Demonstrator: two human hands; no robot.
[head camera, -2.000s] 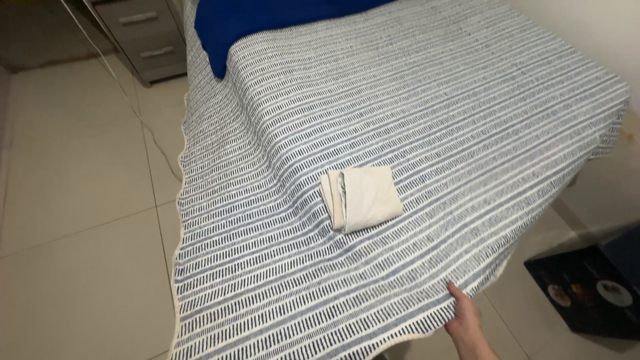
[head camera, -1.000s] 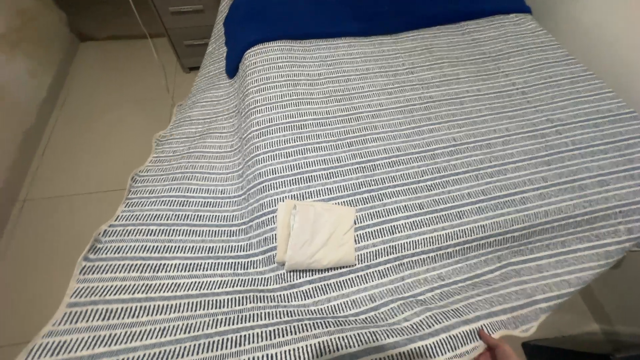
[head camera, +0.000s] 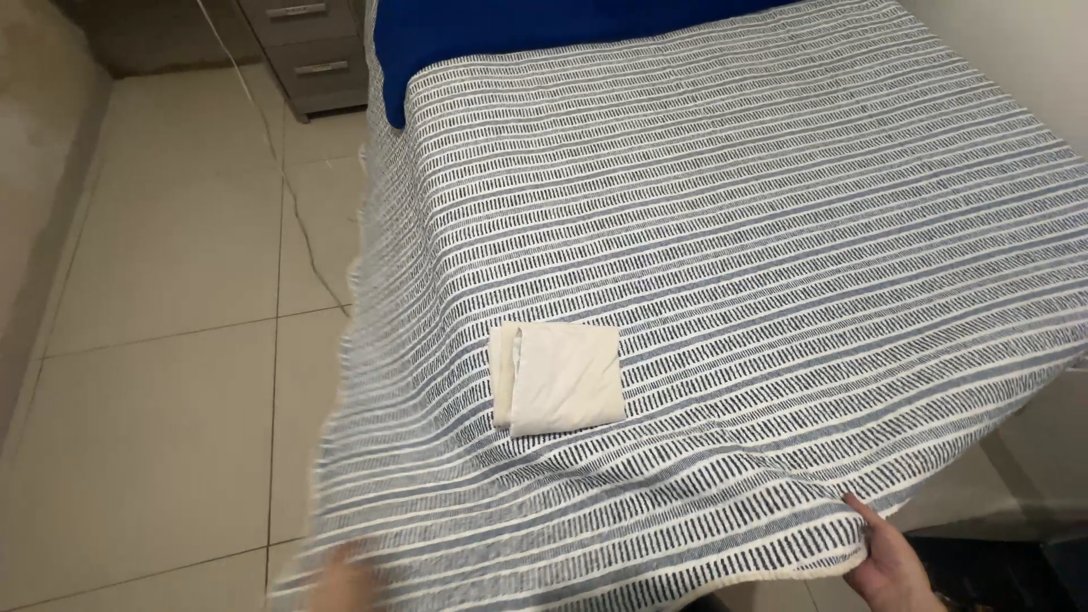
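A blue-and-white striped bedspread (head camera: 722, 212) with a wavy pale border covers the bed and hangs over its left side and near end. My right hand (head camera: 888, 557) grips the bedspread's hem at the lower right, thumb on top and the other fingers mostly hidden under the cloth. My left hand (head camera: 344, 582), blurred, is at the lower left beside the hanging cloth; whether it holds the fabric does not show. A folded cream cloth (head camera: 568, 378) lies on the bedspread between and beyond both hands.
A dark blue cloth (head camera: 544, 25) spans the far end of the bed. Behind to the left stands a drawer unit (head camera: 319, 72). A thin cable (head camera: 293, 200) runs down onto the tiled floor (head camera: 170, 408). A dark box-like object (head camera: 986, 569) is at the lower right.
My left hand has come into view at the lower left. The bedspread's left side, spread outward a second ago, now hangs closer to the bed. My right hand remains at the near hem.
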